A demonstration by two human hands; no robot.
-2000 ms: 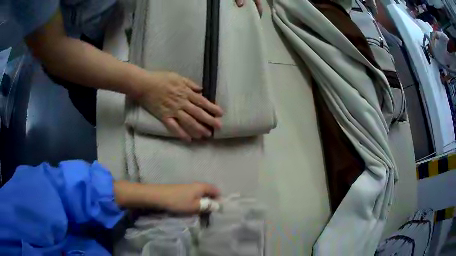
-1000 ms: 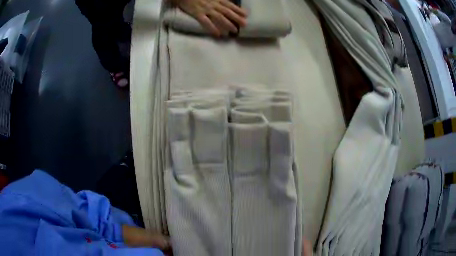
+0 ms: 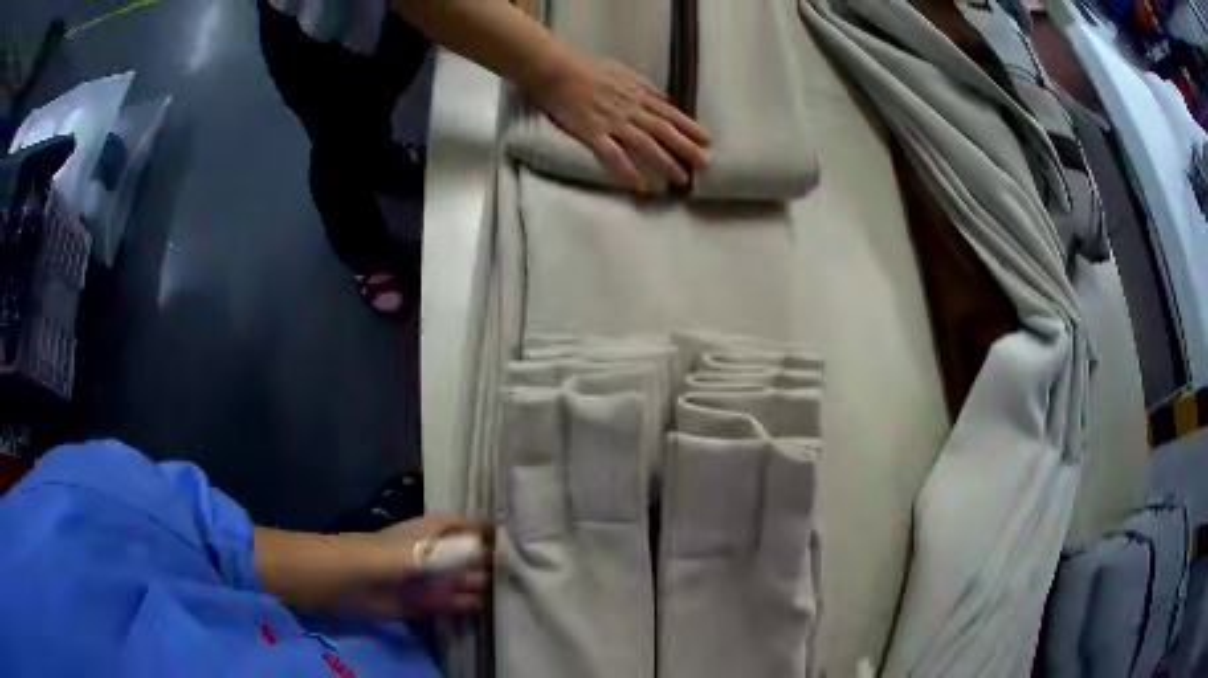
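A beige curtain panel (image 3: 623,265) lies lengthwise before me. Its pleated heading (image 3: 596,457) lies on top in two stacks of zigzag folds with a dark gap between them. My left hand (image 3: 451,570), blurred and with white tape on a finger, is at the panel's left edge; its grip is unclear. My right hand is not clearly seen; only a small pale tip shows at the bottom edge, right of the panel. Farther up, another person's hand (image 3: 629,126) rests flat on the folded curtain bundle (image 3: 755,146), over its dark trim band (image 3: 684,53).
Loose grey-beige cloth (image 3: 980,490) runs along the table's right side, with brown cloth (image 3: 960,298) beside it. A dark crate (image 3: 47,291) and clear plastic stand on the left floor. The other person's legs are at the table's left. Grey bundles (image 3: 1119,596) lie lower right.
The pleated heading, blurred under my left hand at first, now lies laid out in stacks. My left hand has moved to the panel's left edge. The view has shifted.
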